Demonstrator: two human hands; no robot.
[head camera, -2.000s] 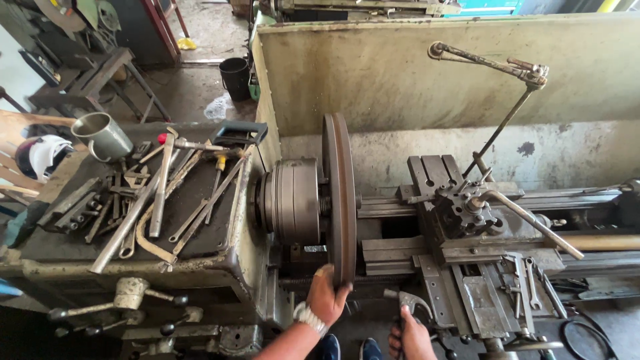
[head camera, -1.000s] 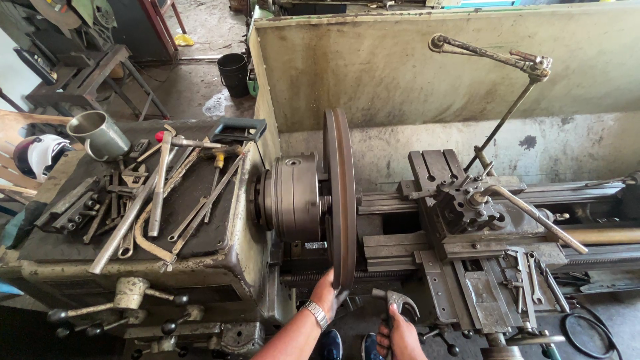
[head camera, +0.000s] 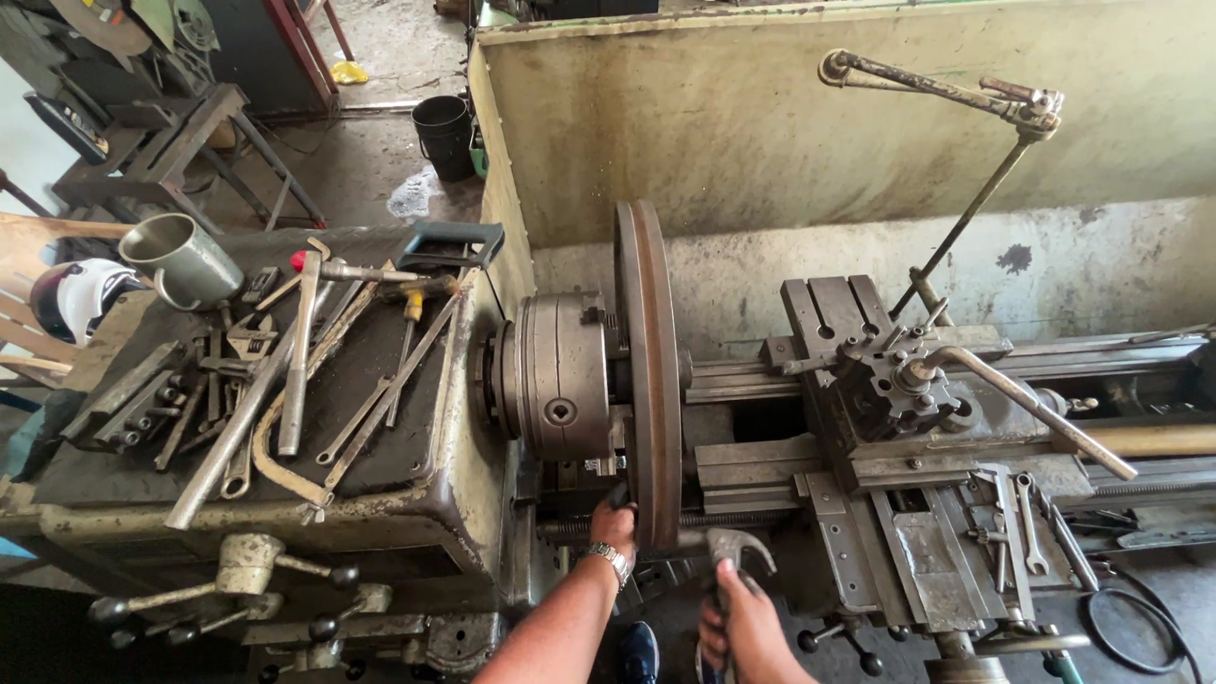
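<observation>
A large rusty steel disc with a grooved rim (head camera: 655, 380) stands upright in the lathe chuck (head camera: 560, 375). My left hand (head camera: 614, 530), a metal watch at its wrist, is at the lower chuck side of the disc; something dark shows by its fingers, too hidden to name. My right hand (head camera: 736, 608) grips a claw hammer (head camera: 730, 551) by the handle. The hammer's head is close to the bottom of the disc's right face; whether they touch cannot be told.
Wrenches, a hacksaw (head camera: 451, 245) and a metal mug (head camera: 180, 261) lie on the headstock (head camera: 380, 541) at the left. The tool post (head camera: 907, 389) with its long lever stands on the carriage at the right, wrenches (head camera: 1031, 522) nearer me. A splash guard (head camera: 760, 142) rises behind.
My left hand has moved from the disc's bottom edge to its chuck side. The hammer in my right hand has come closer to the disc's lower edge.
</observation>
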